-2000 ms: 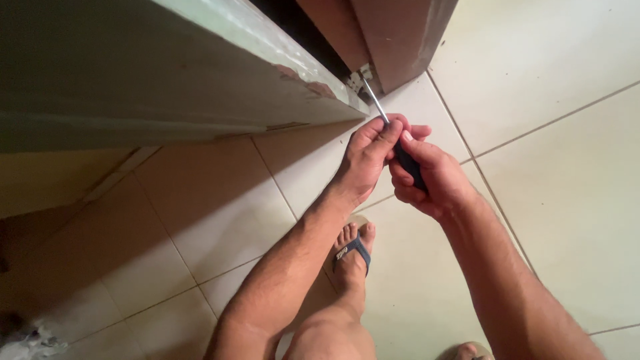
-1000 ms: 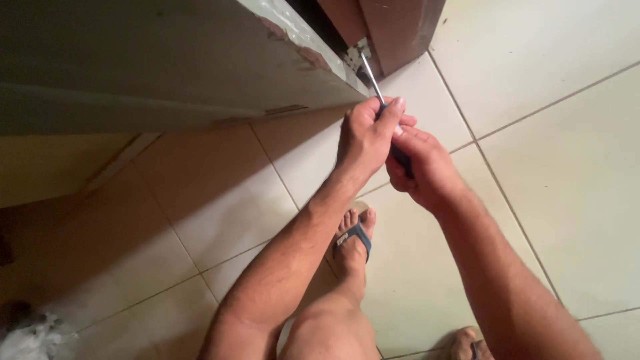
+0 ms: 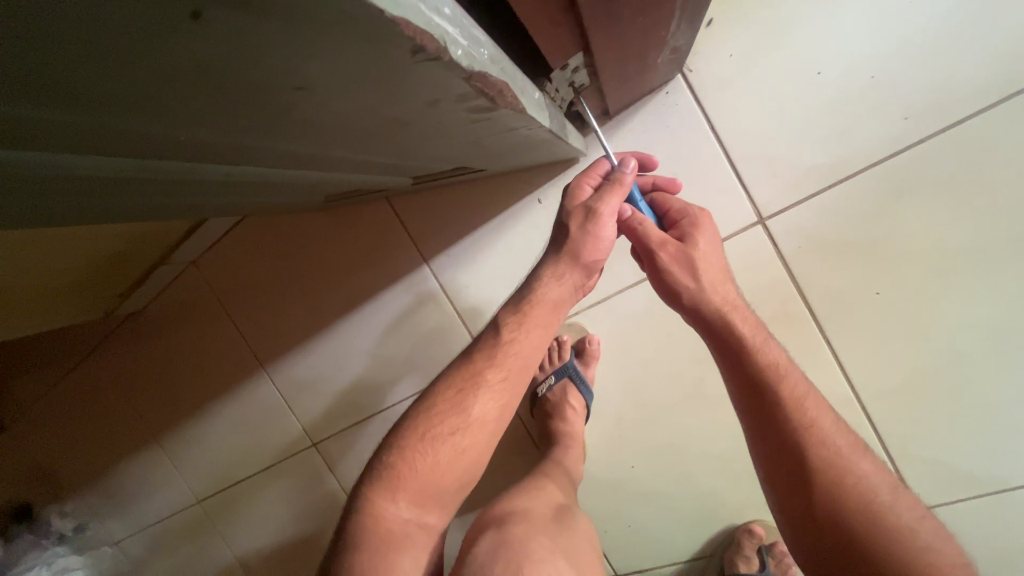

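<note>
A screwdriver with a metal shaft and a blue handle points up and left; its tip meets a metal hinge low on the brown door frame. My left hand holds its fingers around the shaft's lower end and the front of the handle. Behind it, my right hand grips the rear of the handle, close against the left. Just left of the hinge is the chipped edge of a grey door. Whether the tip sits in a screw cannot be made out.
Pale floor tiles lie below. My feet, in flip-flops, stand beneath and to the right of my left forearm. A yellowish panel shows at the left. A crumpled whitish thing lies in the bottom left corner.
Both hands have stayed on the screwdriver, whose tip remains at the hinge. My right hand's hold on the handle has changed, and more of the blue handle shows now.
</note>
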